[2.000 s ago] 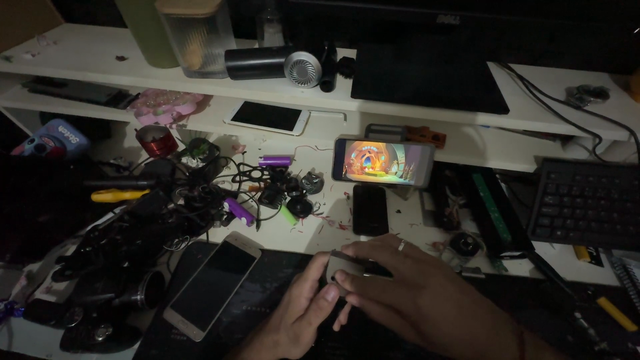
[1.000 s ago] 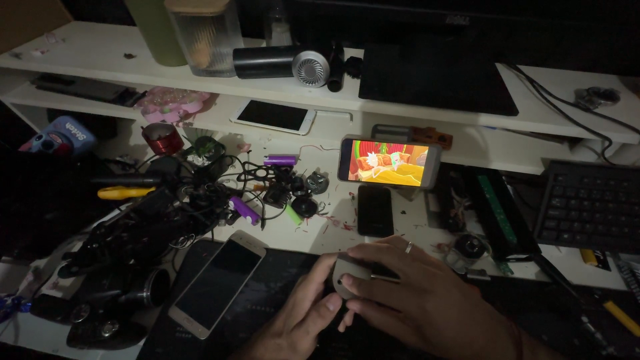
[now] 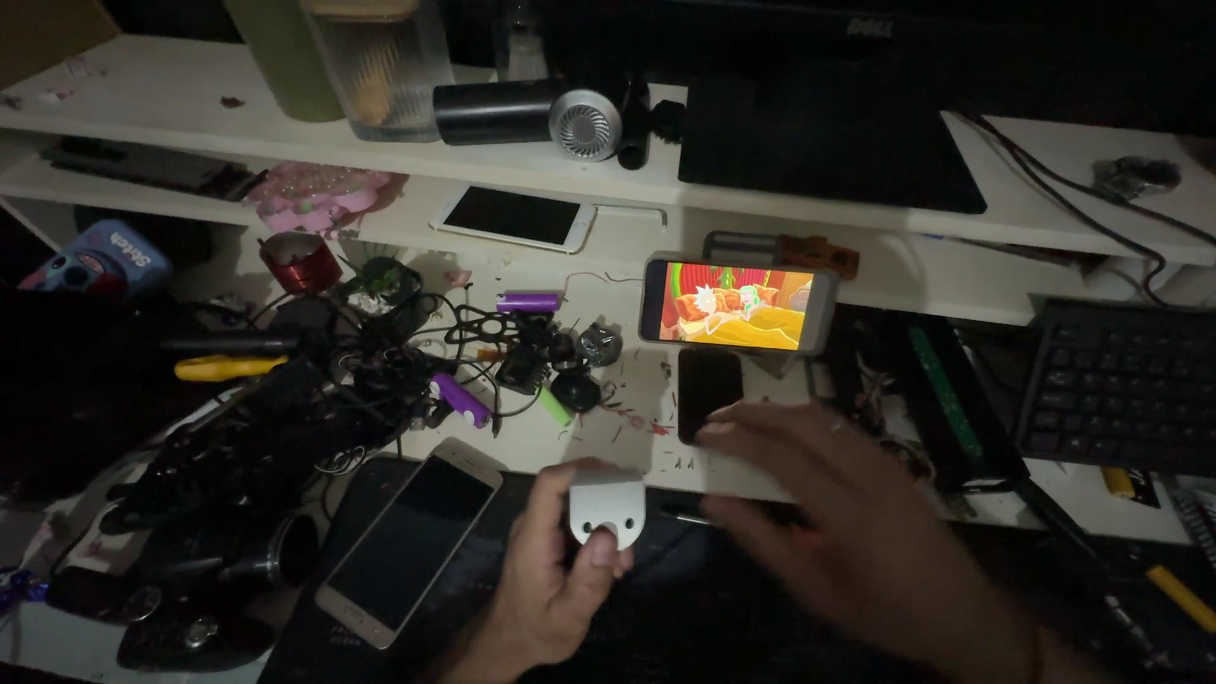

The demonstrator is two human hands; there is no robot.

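Observation:
My left hand [image 3: 560, 579] holds a small white plastic piece [image 3: 608, 503] with a rounded end and two dark holes, its thumb pressed on the lower edge. My right hand [image 3: 826, 513], blurred, is raised with fingers apart near a black rectangular slab [image 3: 710, 389]; nothing is visible in it, though its palm is hidden. A thin tool with a metal shaft [image 3: 689, 516] lies on the black mat between the hands. Left of my left hand, a gold-framed smartphone [image 3: 410, 546] rests screen up on the mat. Behind the black slab, a phone playing a cartoon [image 3: 741, 306] is propped sideways.
Tangled black cables and parts [image 3: 323, 380] fill the left, with purple battery cells [image 3: 461, 399] and a black camera [image 3: 218, 579]. A white phone [image 3: 518, 217] lies on the shelf behind. To the right are a black keyboard [image 3: 1126, 380] and an open black case with a green strip [image 3: 945, 399].
My right hand has moved off the held piece and away to the right, its fingers now spread. My left hand still holds the piece, now more exposed. The picture on the propped phone has changed.

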